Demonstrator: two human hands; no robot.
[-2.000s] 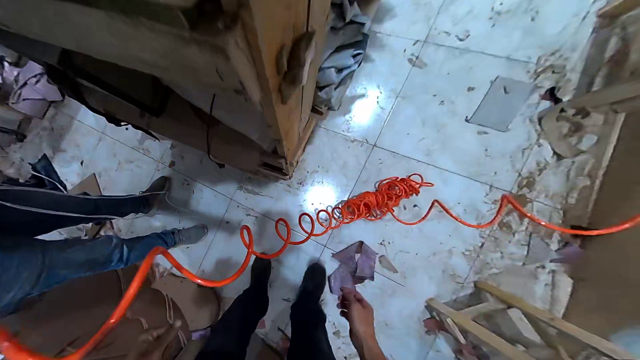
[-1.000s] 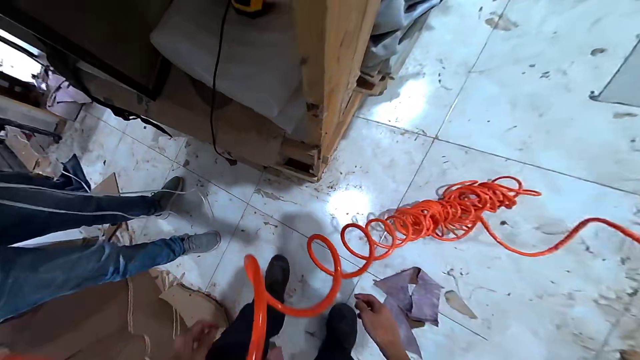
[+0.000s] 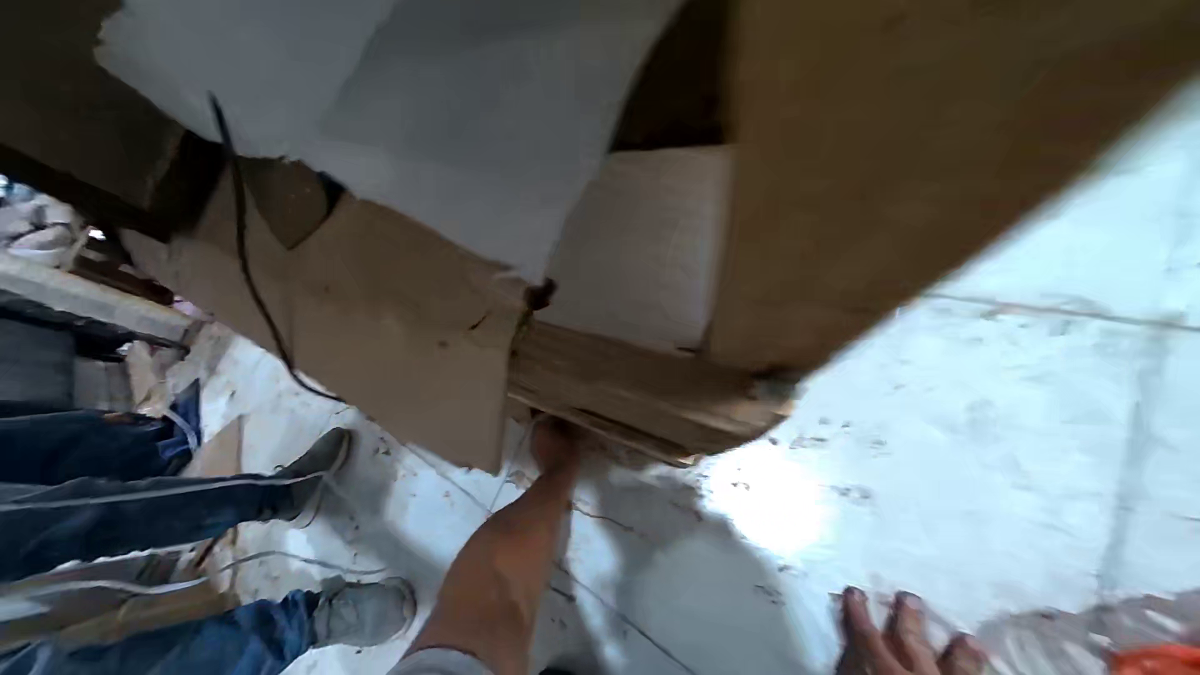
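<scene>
My left arm reaches forward to the foot of a wooden furniture piece, beside its lower rail (image 3: 637, 384). My left hand (image 3: 555, 439) is at the underside of that rail; its fingers are hidden in shadow, so whether it holds something cannot be told. Brown cardboard (image 3: 403, 328) and a torn white sheet (image 3: 487, 122) cover the piece's side. At the bottom edge, my right hand (image 3: 905, 637) shows spread fingers over the tiled floor, partly cut off by the frame, with nothing seen in them. Right of it lies part of an orange coiled air hose (image 3: 1158, 659).
A black cable (image 3: 246, 253) hangs down the furniture's side. At the left are another person's legs in jeans (image 3: 178, 506) and grey shoes (image 3: 361, 609), with pale cords around them. Scraps and dirt litter the white floor tiles (image 3: 1012, 450).
The view has moved much closer to the furniture. My left arm now stretches to its base. My right hand, earlier beside purple scraps, now shows at the bottom edge, and those scraps are out of sight.
</scene>
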